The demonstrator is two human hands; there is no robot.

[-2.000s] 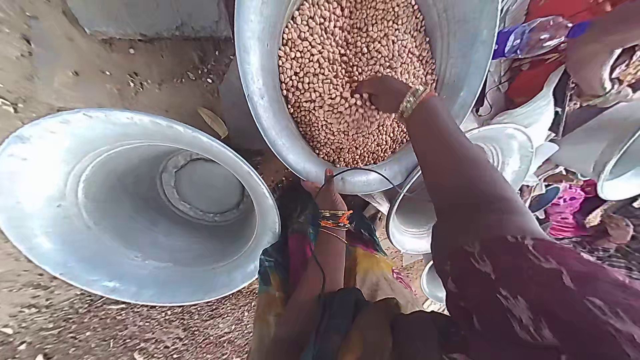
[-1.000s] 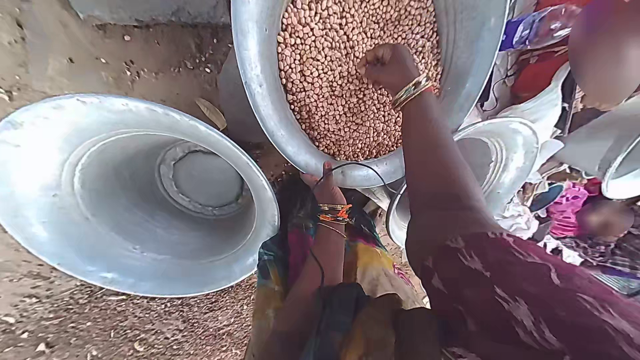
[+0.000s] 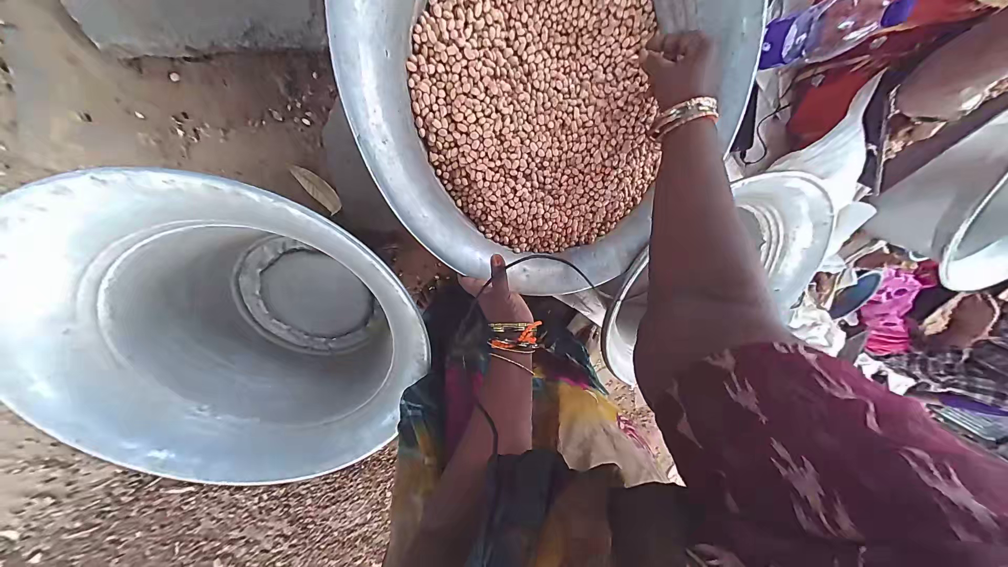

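A large metal basin [image 3: 370,118] holds a heap of shelled peanuts [image 3: 535,118]. My left hand [image 3: 496,291] grips its near rim, with the thumb up along the metal. Over the right side of the nuts is my right hand [image 3: 681,67], its fingers curled at the edge of the heap; whether nuts lie inside the fingers cannot be told. Bangles circle both wrists. A thin black cable [image 3: 551,257] loops over my left hand and the rim.
A big metal basin with bare inner walls [image 3: 189,331] stands at the left on the littered ground. Smaller metal pots [image 3: 787,213] are at the right, near a plastic bottle [image 3: 843,31], cloths and another person's arm [image 3: 953,71]. A stone block [image 3: 205,24] lies at the upper left.
My right hand has moved from the middle of the peanuts to their right edge. My left hand has stayed at the near rim.
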